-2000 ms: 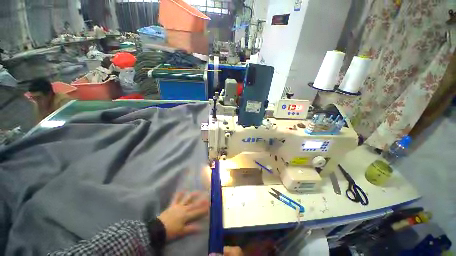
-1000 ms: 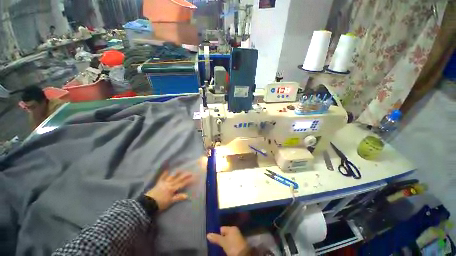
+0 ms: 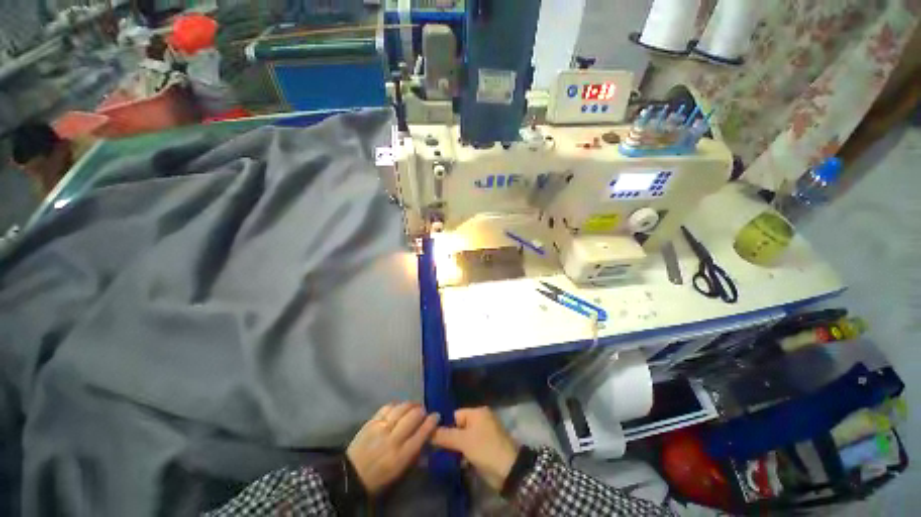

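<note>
The grey fabric panel [image 3: 222,293] drapes over the left side. A dark blue strip [image 3: 435,348] runs along its right edge from the lit needle area toward me. My left hand [image 3: 392,442] holds the grey fabric's edge beside the strip, near the bottom. My right hand [image 3: 479,440] pinches the blue strip just right of it; the fingertips of both hands nearly touch. The cream sewing machine [image 3: 505,187] stands ahead, its lamp bright at the needle; glare hides the presser foot's details.
Blue snips [image 3: 573,302], black-handled shears [image 3: 713,278], a grey metal strip [image 3: 673,263] and a yellow-green roll [image 3: 762,237] lie on the white table [image 3: 505,325]. A white roll [image 3: 624,389] is below its edge. Part of a person [image 3: 40,151] shows far left.
My left hand has moved from flat on the grey fabric to its right edge. My right hand has come up beside it on the strip. The view has tilted down.
</note>
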